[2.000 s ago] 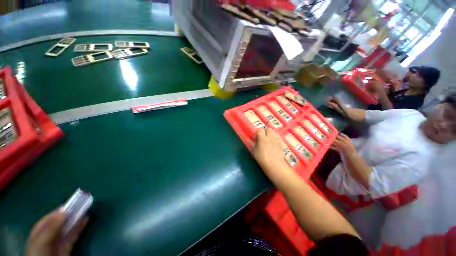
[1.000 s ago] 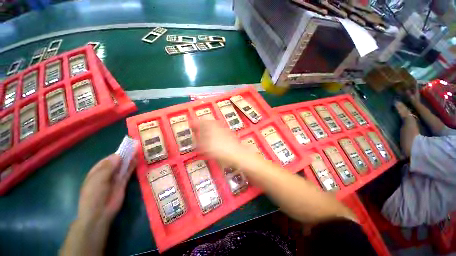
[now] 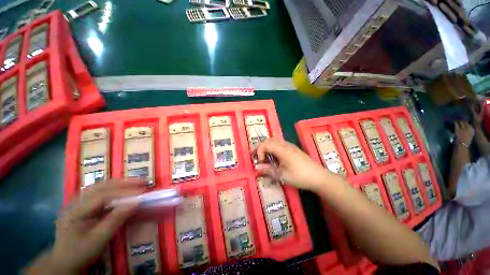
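A red foam tray (image 3: 182, 111) lies in front of me with opened phones (image 3: 184, 150) in its pockets. My left hand (image 3: 99, 217) is over the tray's left part, blurred, and holds a small white sheet (image 3: 153, 199), likely a sticker sheet. My right hand (image 3: 287, 164) is at the phone (image 3: 257, 128) in the tray's top right pocket and covers its lower end. Its fingers are pinched together on a thin tool (image 3: 272, 158), probably tweezers, seen only in part.
A second phone tray (image 3: 304, 130) lies to the right. Stacked trays (image 3: 60, 70) stand at the left. A dotted strip (image 3: 220, 92) lies by the pale line. Loose frames (image 3: 207, 14) and a grey machine (image 3: 344, 32) with yellow feet are beyond. A person's sleeve (image 3: 456, 215) shows at right.
The near tray now lies straighter and more to the left, separate from the right tray. My right hand is at its top right pocket. My left hand with the white sheet has moved over the tray.
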